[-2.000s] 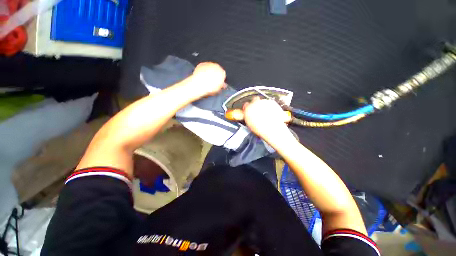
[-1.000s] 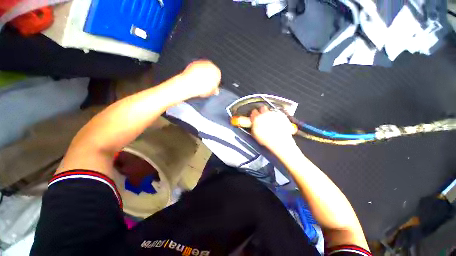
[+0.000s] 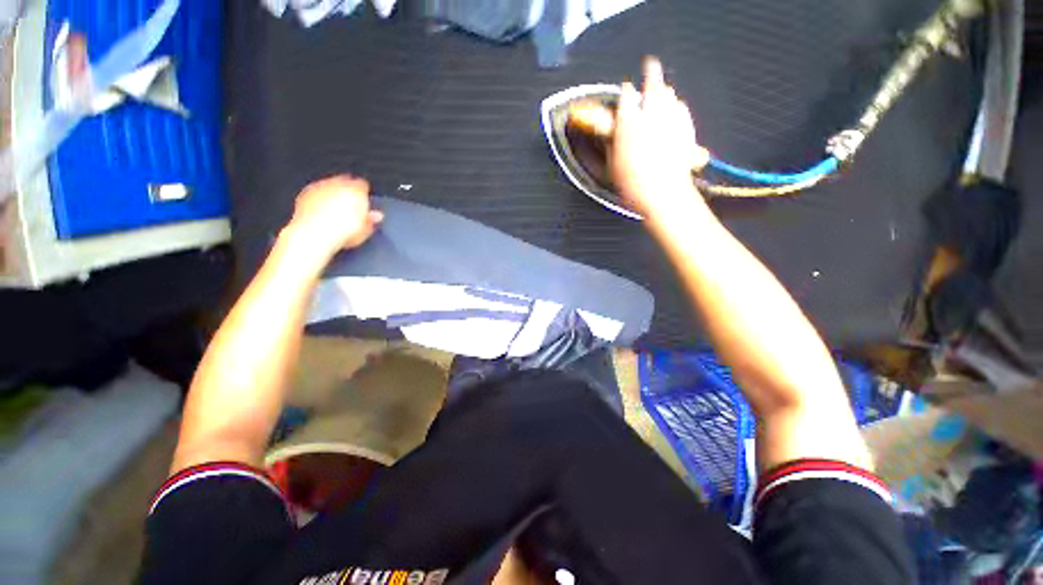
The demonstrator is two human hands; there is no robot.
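Note:
A grey-blue garment panel [image 3: 492, 261] lies along the near edge of the black padded table, with white patches and folded cloth on its near side. My left hand [image 3: 334, 215] pinches the panel's upper left end; the fingertips are partly hidden. The steam iron [image 3: 589, 128] stands on the table beyond the panel's right part, apart from it, its pointed end to the left. My right hand [image 3: 658, 137] is around its orange-brown handle, with one finger extended forward.
A blue hose [image 3: 778, 177] and yellowish cord run right from the iron into a pale wrapped hose [image 3: 886, 97]. Grey and white pieces [image 3: 486, 16] lie at the far side. A blue case lid [image 3: 137, 126] is left. A blue basket [image 3: 698, 417] and round bucket [image 3: 332, 451] are below the table.
The iron in my right hand has moved off the panel, away from me. My left hand has moved left and nearer. The panel now lies flatter and more exposed; the view has shifted too.

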